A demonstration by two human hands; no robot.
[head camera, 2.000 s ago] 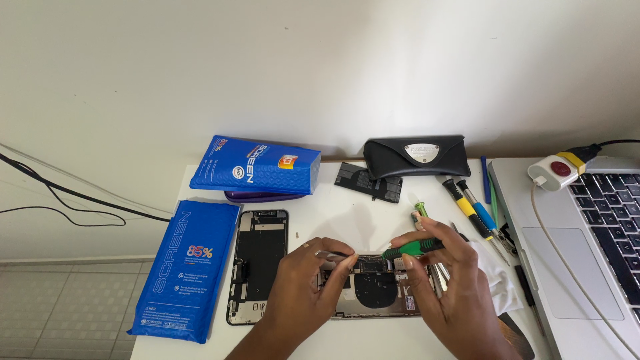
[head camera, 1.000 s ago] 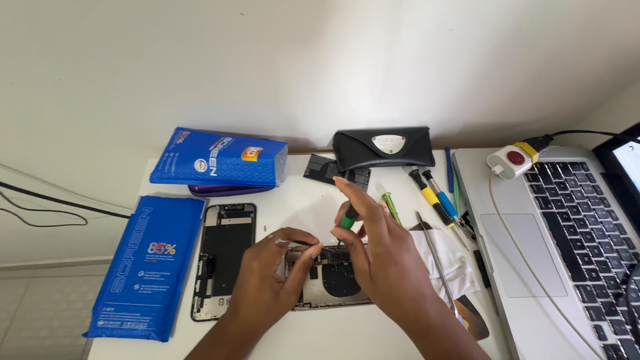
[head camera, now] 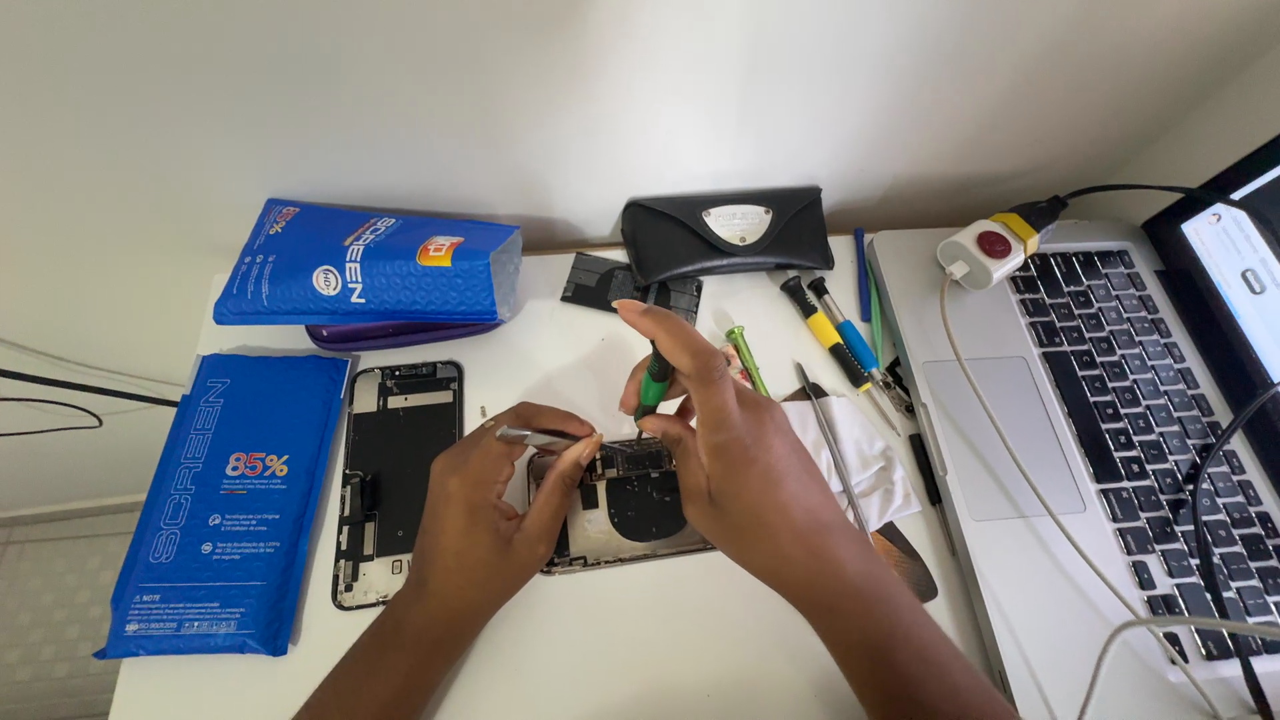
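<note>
My left hand [head camera: 500, 500] grips metal tweezers [head camera: 540, 437] between thumb and fingers, their tips over the upper left part of an opened smartphone body [head camera: 640, 510]. In my right hand [head camera: 720, 440] a green and black screwdriver [head camera: 654, 385] stands nearly upright, its shaft down at the phone's upper edge. My fingers hide part of that phone, and whether the screwdriver tip touches a screw cannot be told. Left of my left hand lies a detached phone screen assembly [head camera: 400, 480], inner side up. A tiny part [head camera: 483, 411] rests near its upper right.
Blue padded pouches [head camera: 225, 500] lie at the left. Behind are a black glasses case [head camera: 728, 235] and dark flat parts [head camera: 600, 283]. Several screwdrivers [head camera: 828, 330], a white cloth [head camera: 870, 460] and a metal tool [head camera: 832, 445] lie right of my hands. A laptop [head camera: 1000, 440] with cables borders the right side.
The green screwdriver, lying tilted to the right two seconds ago, now stands nearly upright in my right hand. The view has shifted to the right. My left hand still holds the tweezers at the phone.
</note>
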